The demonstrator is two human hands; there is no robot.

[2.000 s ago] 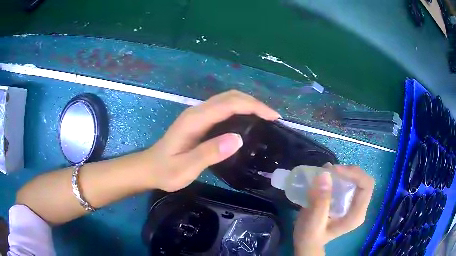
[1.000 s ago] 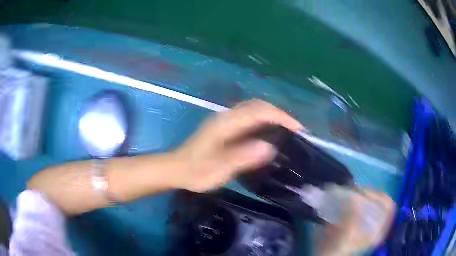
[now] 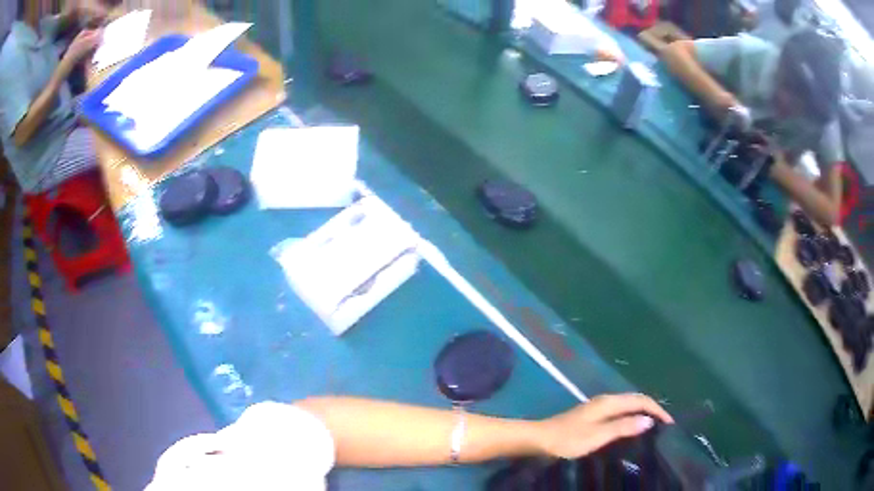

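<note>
My left hand (image 3: 604, 422) lies at the lower right over a dark glossy housing (image 3: 628, 468), fingers along its top edge. The housing is cut off by the bottom edge of the picture. Another dark shape touches it on the left, also cut off. A black oval cover (image 3: 474, 365) lies flat on the bench just behind my left forearm. My right hand and the squeeze bottle are not in view.
Two white cartons (image 3: 305, 167) (image 3: 351, 263) stand on the bench (image 3: 383, 360). Black round parts (image 3: 189, 197) and a blue tray of papers (image 3: 244, 65) lie farther left. A green conveyor (image 3: 575, 249) carries several black parts. One person sits at the far left, another (image 3: 757, 105) opposite.
The view has swung left and up, showing the cartons, conveyor and people. My left hand still rests on the housing. My right hand and the bottle have left the picture.
</note>
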